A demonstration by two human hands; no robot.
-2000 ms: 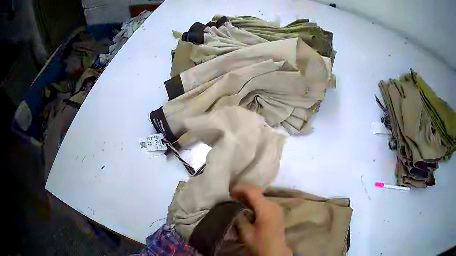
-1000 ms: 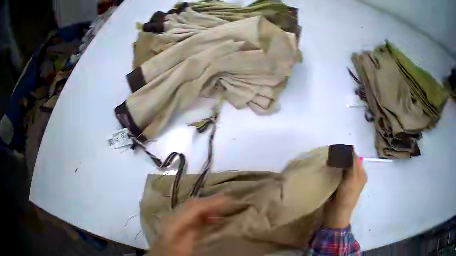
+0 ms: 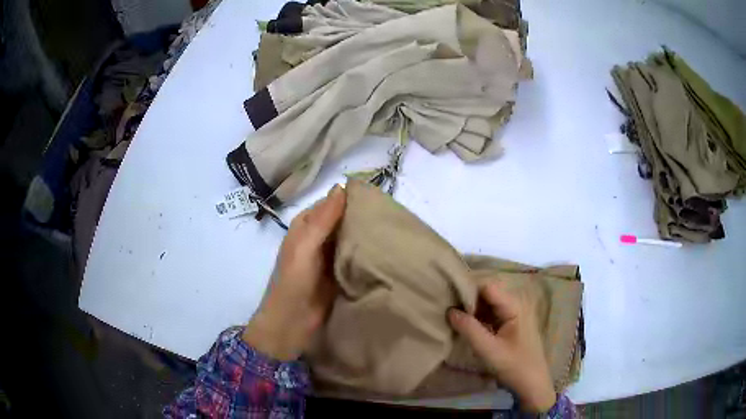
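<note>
A khaki sleeve (image 3: 393, 295) is held up a little above the near table edge, its upper corner pointing away from me. My left hand (image 3: 298, 270) grips its left edge near that corner. My right hand (image 3: 503, 335) pinches its right edge between thumb and fingers. A flat stack of khaki sleeves (image 3: 560, 311) lies partly hidden under it and my right hand. The large pale beige sleeve bundle (image 3: 384, 90), with dark cuffs at its left end, lies at the far side.
A striped tie (image 3: 391, 168) and a white ticket (image 3: 237, 202) lie by the bundle. A small khaki and olive bundle (image 3: 687, 147) is at right, with a pink-capped marker pen (image 3: 653, 241) in front. Bins of cloth stand beyond the left table edge.
The cuff end held by my right hand at right is no longer in sight. My left hand, blurred before, now grips the sleeve's left edge. The sleeve is raised, covering most of the tie.
</note>
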